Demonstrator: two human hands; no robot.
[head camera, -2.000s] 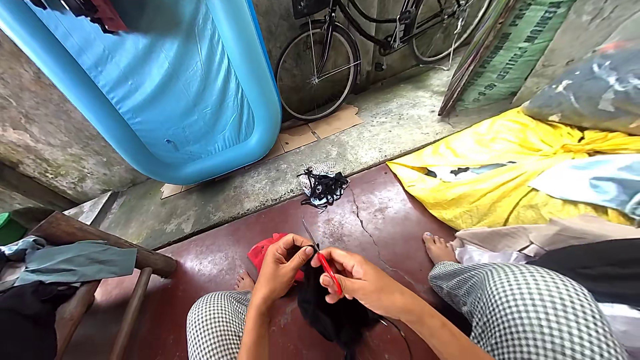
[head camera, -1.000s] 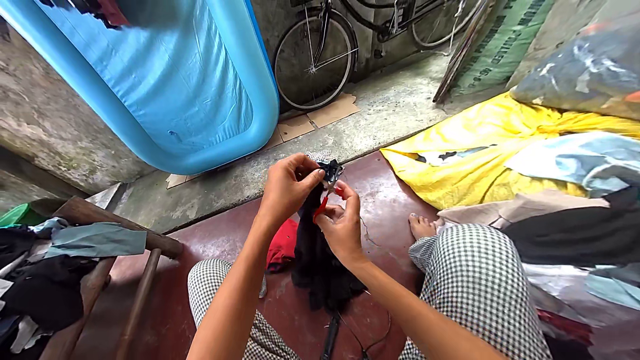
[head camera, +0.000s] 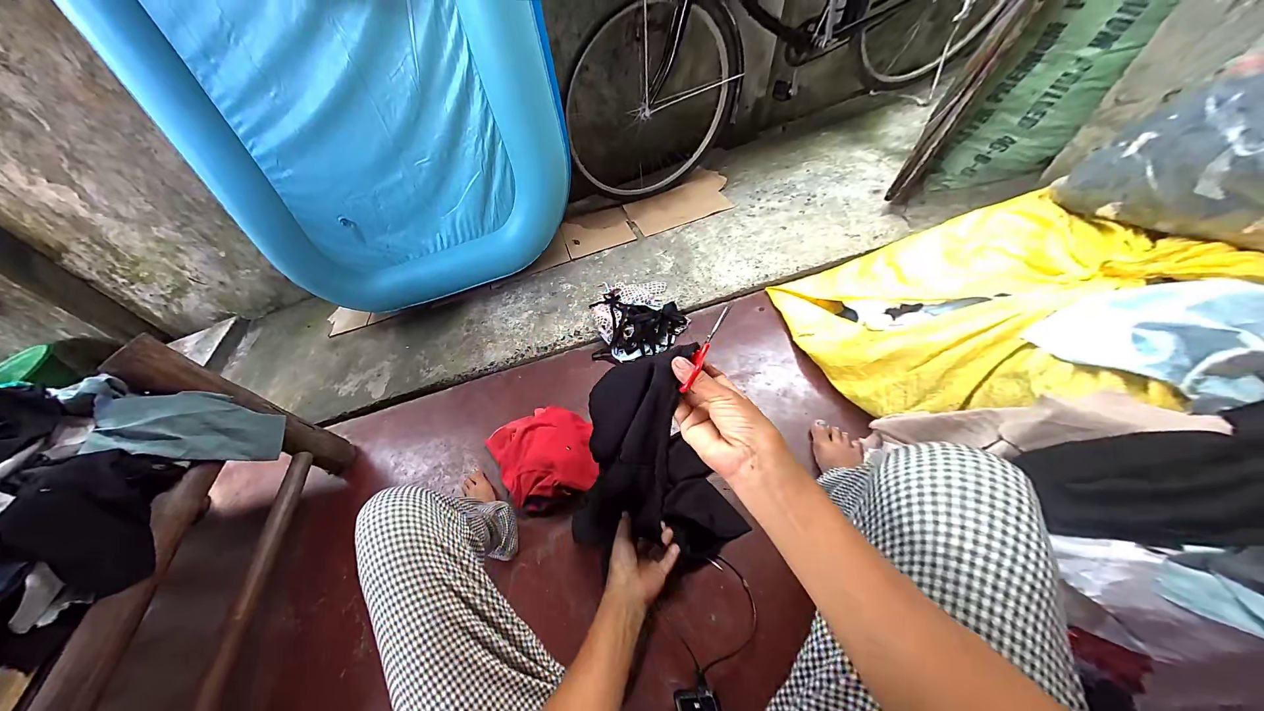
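Note:
Black cloth (head camera: 642, 444) hangs bunched up between my knees. My right hand (head camera: 721, 420) holds small red-handled scissors (head camera: 699, 363), blades pointing up and away, and its fingers are at the cloth's upper right edge. Lower down, my left hand (head camera: 642, 563) is at the bottom of the cloth with its fingers curled into the folds. A red cloth (head camera: 543, 459) lies on the floor just left of the black one. Beyond them, a small heap of black strips and patterned scraps (head camera: 638, 324) sits at the edge of the concrete ledge.
A blue inflatable pool (head camera: 395, 281) leans at the wall beside a bicycle (head camera: 647, 109). Wooden furniture (head camera: 227, 405) with heaped clothes (head camera: 79, 513) is at left. Yellow cloth (head camera: 948, 296) and other fabrics spread at right. A cable runs to a small black device (head camera: 697, 699) near my lap.
My left hand has moved down from beside the scissors to the bottom of the black cloth. The black cloth has been lifted and spread. The scissors remain in my right hand.

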